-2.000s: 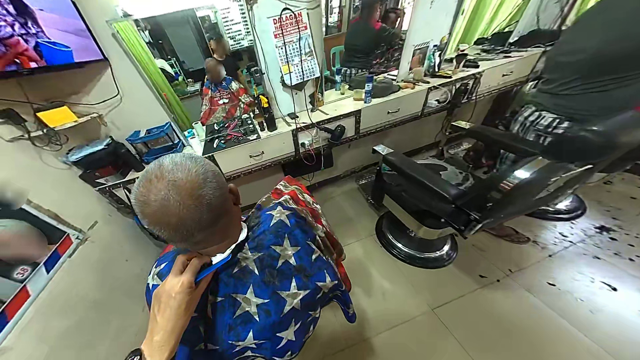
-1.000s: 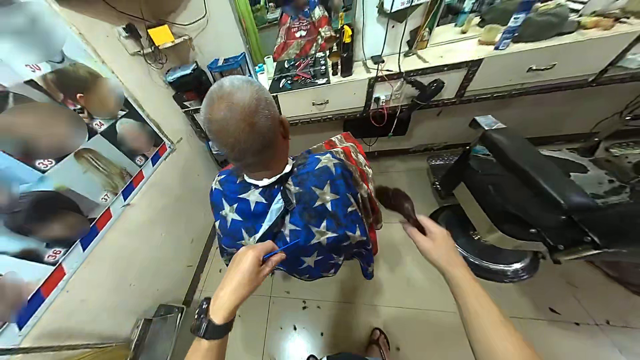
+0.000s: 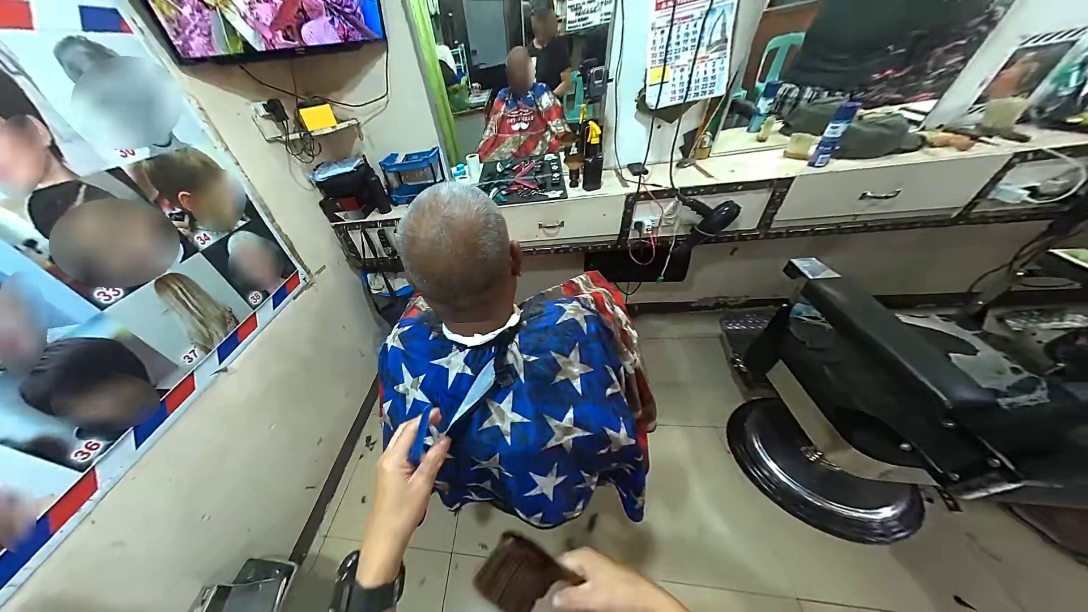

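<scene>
A seated person (image 3: 456, 246) faces away from me, wrapped in a barber cape (image 3: 544, 408) with white stars on blue and a red striped part. A white band (image 3: 480, 333) circles the neck. My left hand (image 3: 408, 472), with a dark watch at the wrist, is behind the person's upper back, holding a blue object (image 3: 421, 435) between thumb and fingers; its exact kind is unclear. A pale blue strip lies on the cape just beyond it. My right hand (image 3: 608, 582) grips the handle of a brown brush (image 3: 518, 574), low in view below the cape's hem.
A black barber chair (image 3: 901, 374) stands at the right. Ahead runs a counter (image 3: 586, 208) with a tool mat (image 3: 523, 180), a spray bottle (image 3: 592, 157) and a hanging hair dryer (image 3: 714, 218). A poster wall (image 3: 255, 399) is at the left; hair clippings lie on the floor.
My left hand has left the person's collar, where it was two seconds ago. The brush in my right hand has moved from the cape's right side to below its hem.
</scene>
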